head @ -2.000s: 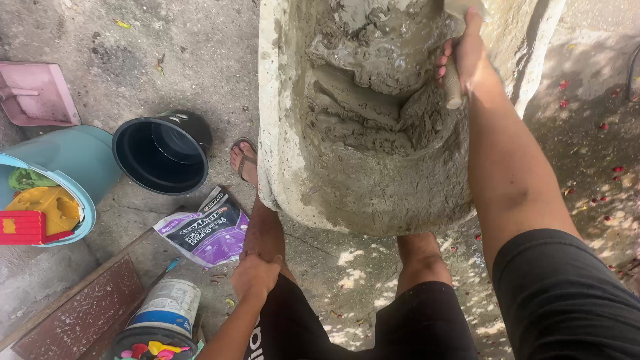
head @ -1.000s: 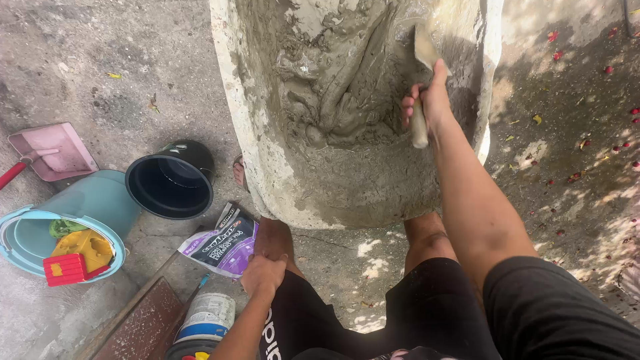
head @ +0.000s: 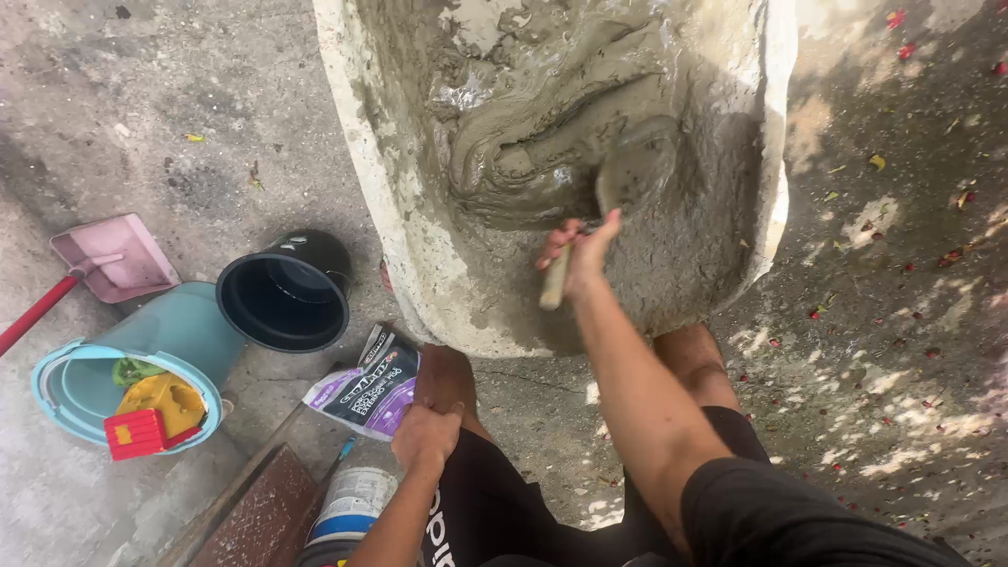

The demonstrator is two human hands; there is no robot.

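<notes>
My right hand [head: 584,250] grips the light handle of a trowel [head: 636,173], whose blade is smeared with wet grey mortar. The blade lies against the mortar [head: 543,150] in a large tub with a pale, crusted rim [head: 358,157]. Curved ridges and a groove mark the mortar left of the blade. My left hand [head: 429,433] rests closed on my left knee, with nothing visible in it. Just beyond it on the ground lies a purple and black printed bag [head: 374,386].
At left stand a black bucket [head: 283,303] and a tipped light-blue bucket [head: 185,323] holding plastic toys [head: 161,402]. Behind them lies a pink dustpan [head: 118,256]. A reddish-brown board [head: 256,508] and a white and blue pail [head: 354,504] are at lower left.
The trowel has moved from the right side of the tub towards its near middle, and its blade is now down in the mortar. My left hand stays at my knee.
</notes>
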